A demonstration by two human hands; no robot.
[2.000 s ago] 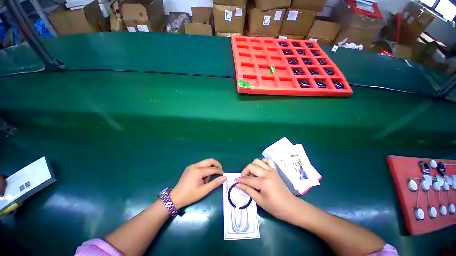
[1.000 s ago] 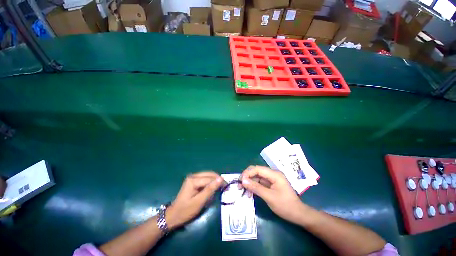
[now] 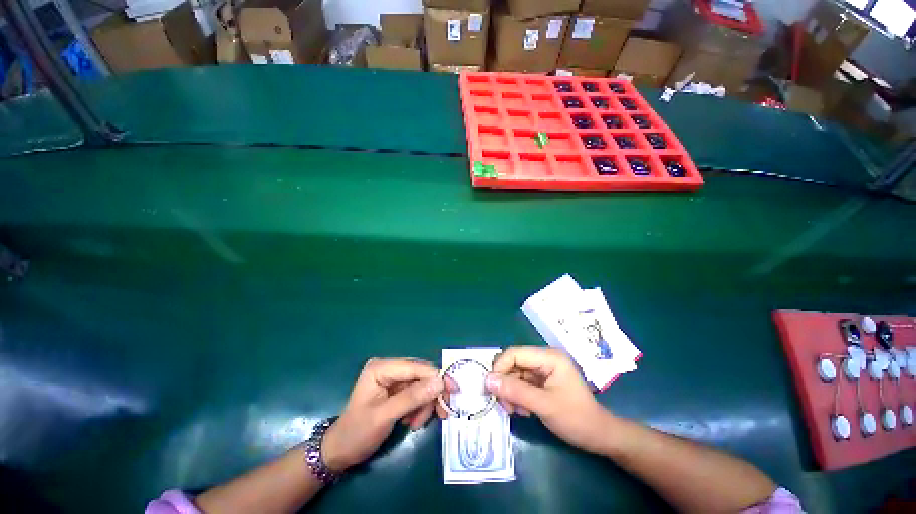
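Observation:
A thin dark ring [image 3: 469,415] is held between both hands over the upper part of a white card or flat box [image 3: 478,464]. The card lies on the green bench and shows a printed looped-cable picture on its lower half. My left hand [image 3: 390,400] pinches the ring's left side with thumb and fingertips. My right hand [image 3: 539,392] pinches its right side the same way. The fingertips cover parts of the ring's edge.
A stack of printed leaflets [image 3: 587,331] lies beyond my right hand. A red compartment tray [image 3: 520,184], partly filled with black units, is at the back of the green bench [image 3: 251,221]. A red board [image 3: 804,392] with white discs is at the right. Cartons [image 3: 457,38] stand behind.
The ring has turned from dark and angled to a round, lighter outline between the fingers. Both hands have shifted slightly down. The white box and another person's hand at the far left have left view.

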